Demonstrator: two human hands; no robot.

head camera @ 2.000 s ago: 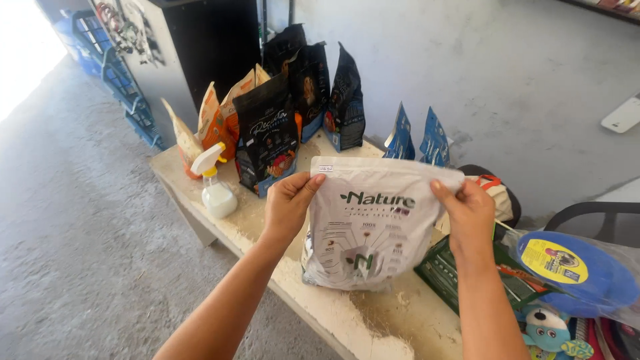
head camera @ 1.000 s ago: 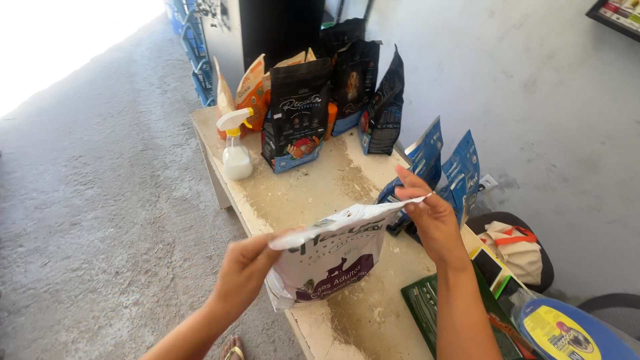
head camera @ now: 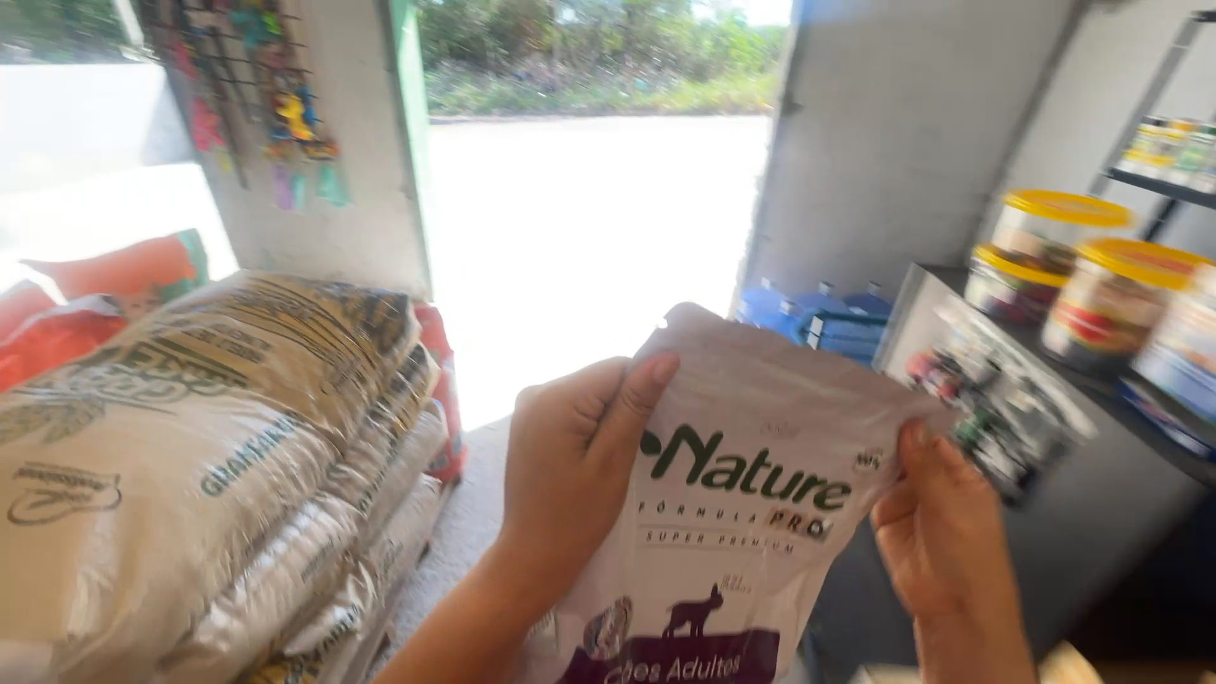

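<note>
A white and purple Nature dog food bag is held up in front of me, its printed face with a dog silhouette toward me. My left hand grips its upper left edge, thumb on the front. At the upper right edge, my right hand pinches the bag between thumb and fingers. The bag's bottom runs out of view.
Stacked large feed sacks fill the left side. Beyond is a bright open doorway. Blue water jugs stand behind the bag. At right, tubs with yellow lids stand on a dark cabinet.
The view has swung from the table with upright bags to the doorway and stacked sacks. The held bag, tilted a second ago, now shows its front to me; both hands still hold it.
</note>
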